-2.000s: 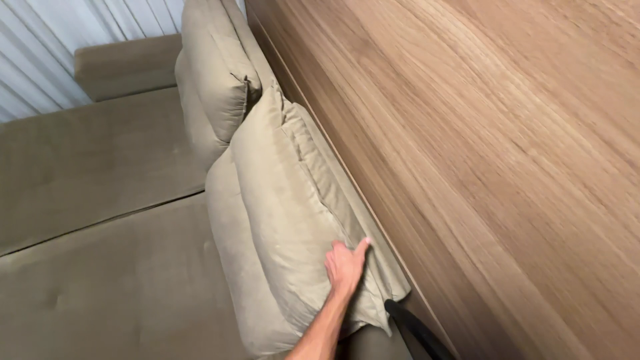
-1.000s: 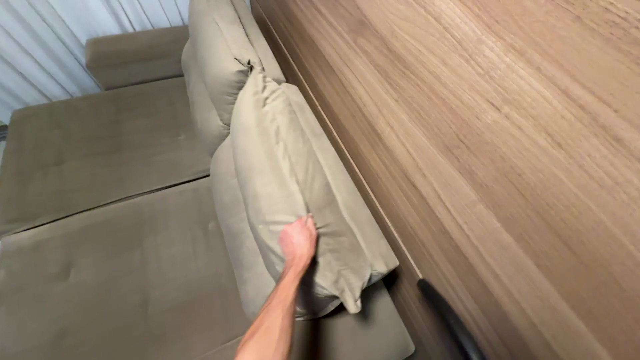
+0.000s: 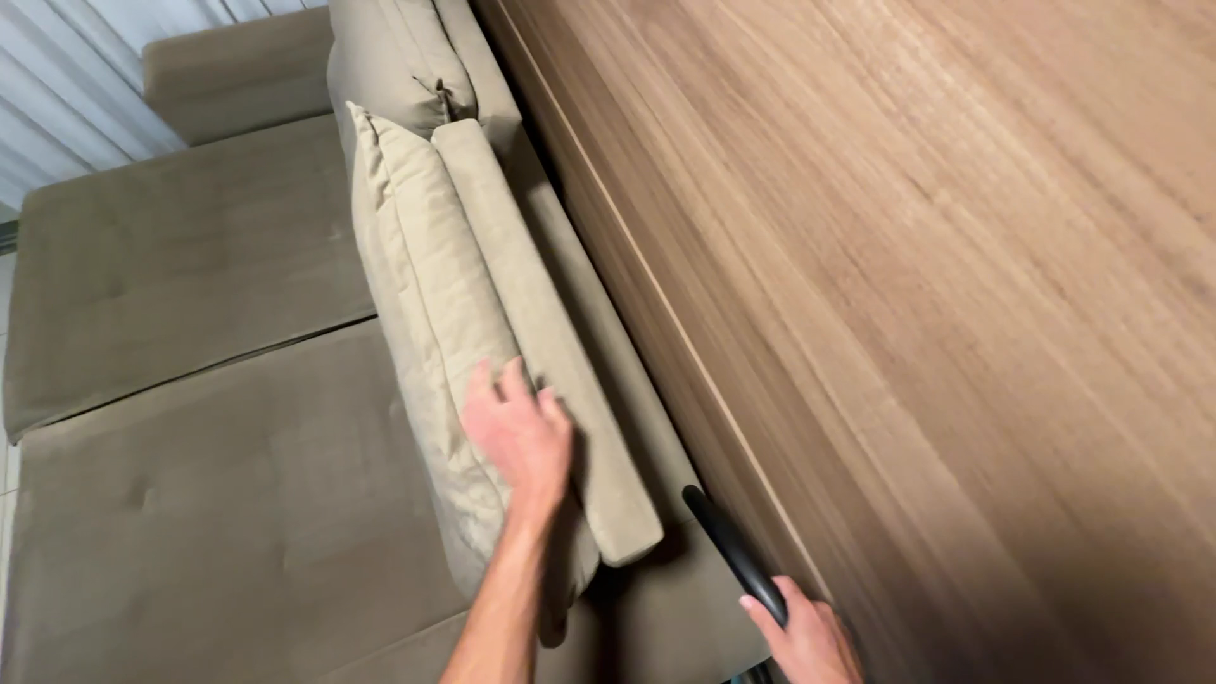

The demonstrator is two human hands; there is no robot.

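My left hand [image 3: 518,432] lies with its fingers spread on the top of a beige sofa back cushion [image 3: 427,285], near the cushion's lower end. The cushion leans forward, apart from the sofa's back frame [image 3: 608,351], and a flat padded section [image 3: 541,332] runs along its rear side. Low on the right, my right hand [image 3: 807,632] is closed around a black curved tube [image 3: 736,551], whose rounded tip rests near the back edge of the sofa. What the tube's lower end joins is out of view.
A wood-grain panel [image 3: 902,285] runs close behind the sofa. The wide seat cushions [image 3: 237,494] lie to the left, with a second back cushion [image 3: 399,57] and an armrest [image 3: 237,71] farther off. Pale curtains [image 3: 66,95] hang at the upper left.
The near back cushion has tipped forward, away from the back frame. My left hand has gone from gripping its top to lying spread on it. My right hand has come into view on the black tube.
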